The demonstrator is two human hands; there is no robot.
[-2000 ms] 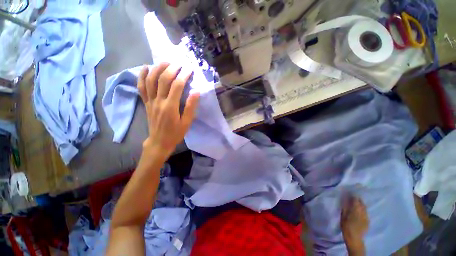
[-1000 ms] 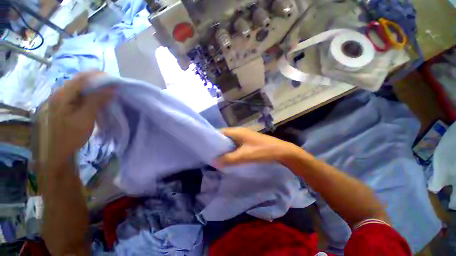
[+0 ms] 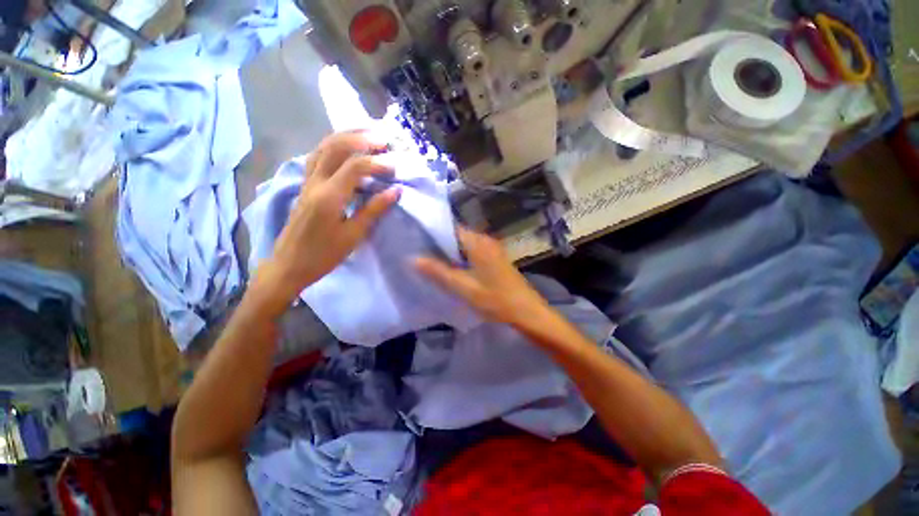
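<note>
A light blue garment piece (image 3: 368,287) lies at the needle area of the overlock machine (image 3: 504,86), beside the bright lamp glare. My left hand (image 3: 338,207) rests on the cloth near the needle, fingers bent over it. My right hand (image 3: 484,282) is on the cloth's right side at the bed edge, fingers stretched left over it. Whether the fingers pinch the cloth is hard to tell. Another light blue piece (image 3: 499,378) hangs over my lap below.
A sewn light blue heap (image 3: 181,171) lies at upper left. Cut panels (image 3: 766,333) lie at lower right. A white tape roll (image 3: 756,79) and red and yellow scissors (image 3: 834,52) are right of the machine. Crumpled garments (image 3: 338,469) lie below the table. A small white roll (image 3: 87,391) is at left.
My right hand has come from the cut panels to the cloth at the machine. The cloth, lifted to the left one second ago, is back at the needle area under both hands.
</note>
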